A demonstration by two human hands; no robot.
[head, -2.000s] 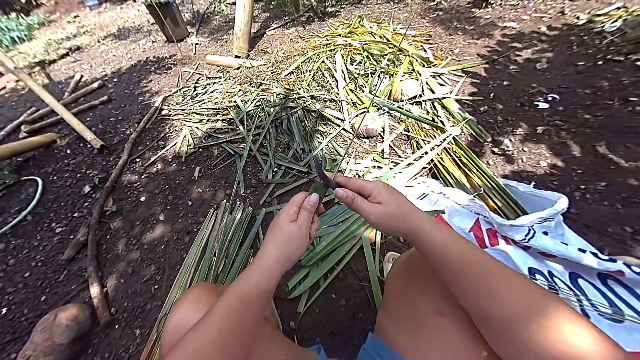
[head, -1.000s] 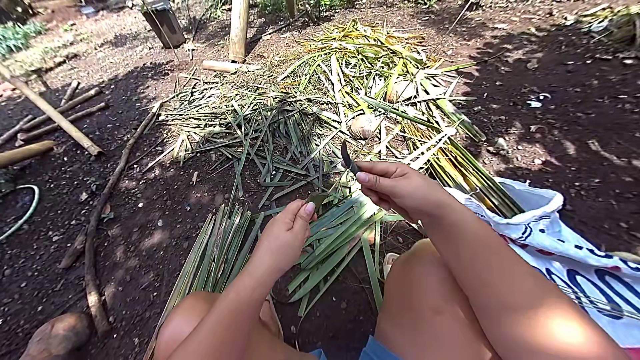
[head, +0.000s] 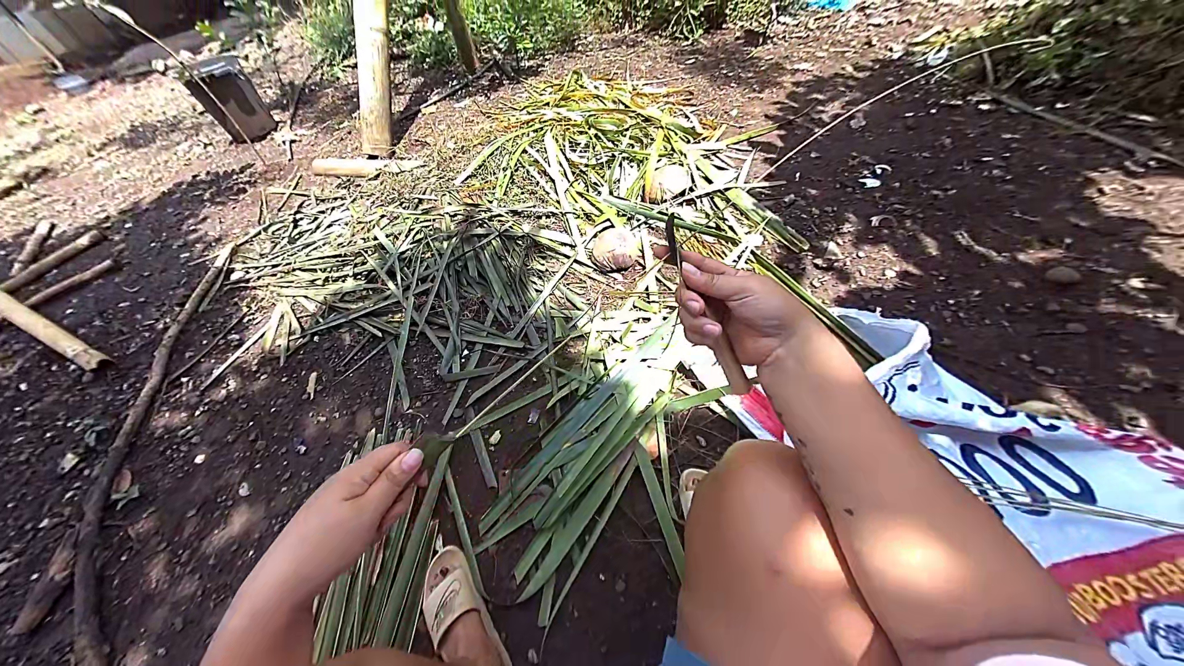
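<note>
My left hand (head: 379,486), low and left of the middle, pinches the end of a green leaf strip (head: 435,448) between thumb and fingers. Up and to the right, my right hand (head: 735,305) is closed around the wooden handle of a small knife (head: 673,242), its dark curved blade pointing up. Between the hands and just below them lies a fan of cut green leaf strips (head: 583,453). A bundle of long leaves (head: 393,592) lies below my left hand, beside my sandalled foot. Farther forward spreads a heap of darker leaf strips (head: 444,268).
Yellow-green leaves (head: 592,120) are piled farther back. A printed white sack (head: 1008,462) lies at the right. A long branch (head: 139,416), cut poles (head: 55,330), an upright post (head: 373,79) and a dark bin (head: 229,97) stand or lie toward the left.
My hands, close together two seconds ago, are now well apart. The right hand with the knife has moved up and right; the left is lower and farther left with the leaf strip.
</note>
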